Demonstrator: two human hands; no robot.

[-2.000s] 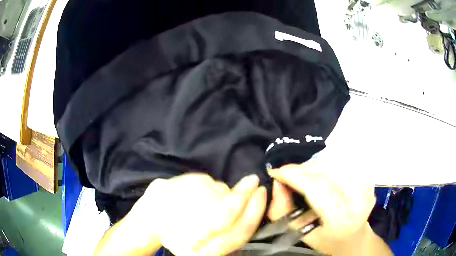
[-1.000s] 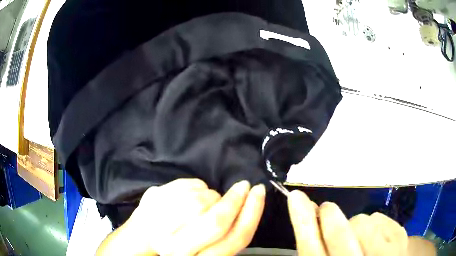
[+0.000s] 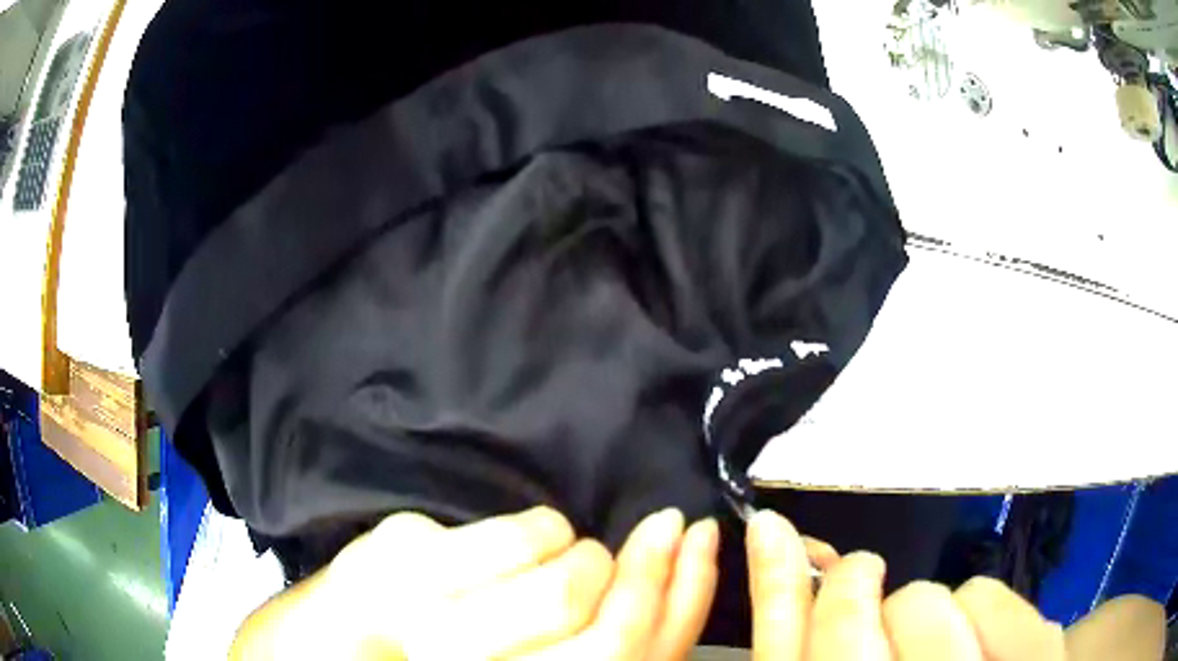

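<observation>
The black garment (image 3: 517, 297) lies over the table edge, its wide waistband (image 3: 310, 194) curving across the top with a white marker strip (image 3: 771, 102) on it. A lettered tape (image 3: 713, 411) with white script curves down to my fingertips. My left hand (image 3: 491, 588) pinches the garment's near edge between thumb and fingers. My right hand (image 3: 866, 600) is just right of it at the tape's lower end, closed around the thread snips (image 3: 816, 572). Only small metal bits of the snips show; the rest is hidden by my fingers. Both hands are partly cut off by the bottom edge.
The white machine table (image 3: 995, 362) has a curved front edge at right. Metal machine parts (image 3: 1130, 78) are at the top right. A wooden edge (image 3: 97, 426) and a machine panel (image 3: 52, 116) are at left. Blue bins (image 3: 1117, 549) stand below, over a green floor (image 3: 91, 581).
The snips came down from a blurred, raised hold to a point at the tape's end. Since then, both hands have shifted slightly down, and the garment and tape sit slightly further right in view.
</observation>
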